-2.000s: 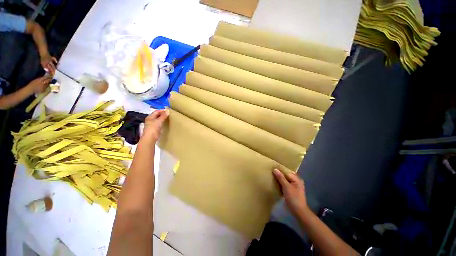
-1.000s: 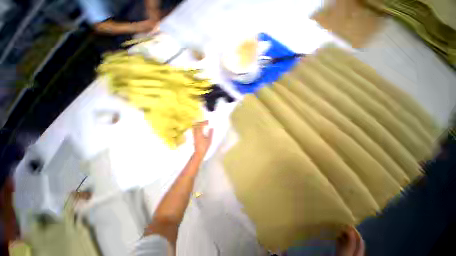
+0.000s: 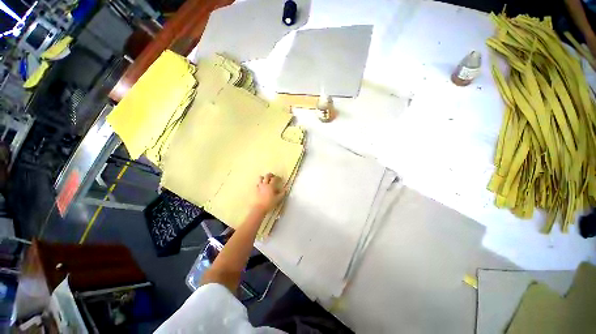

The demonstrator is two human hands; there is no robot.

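My left hand (image 3: 270,192) rests on top of the pile of khaki leather panels (image 3: 225,140), near its right edge. Its fingers are slightly bent and apart, and no panel is visibly lifted. The panels have notched corners, with uneven layers at the upper end and right side. A brighter yellow pile (image 3: 153,104) lies against them on the left. Part of the laid-out khaki panels (image 3: 555,310) shows at the bottom right corner, cut off by the frame. My right hand is not in view.
Grey card sheets (image 3: 333,209) lie right of the pile. A small bottle (image 3: 326,108) stands by an orange-tan strip (image 3: 297,101); another bottle (image 3: 467,68) is farther right. Yellow leather strips (image 3: 539,124) are heaped at right. A black object (image 3: 289,12) lies at the far side.
The view has swung left to the bench end. My left hand has left the panel row and is now on the khaki pile. My right hand has gone out of view.
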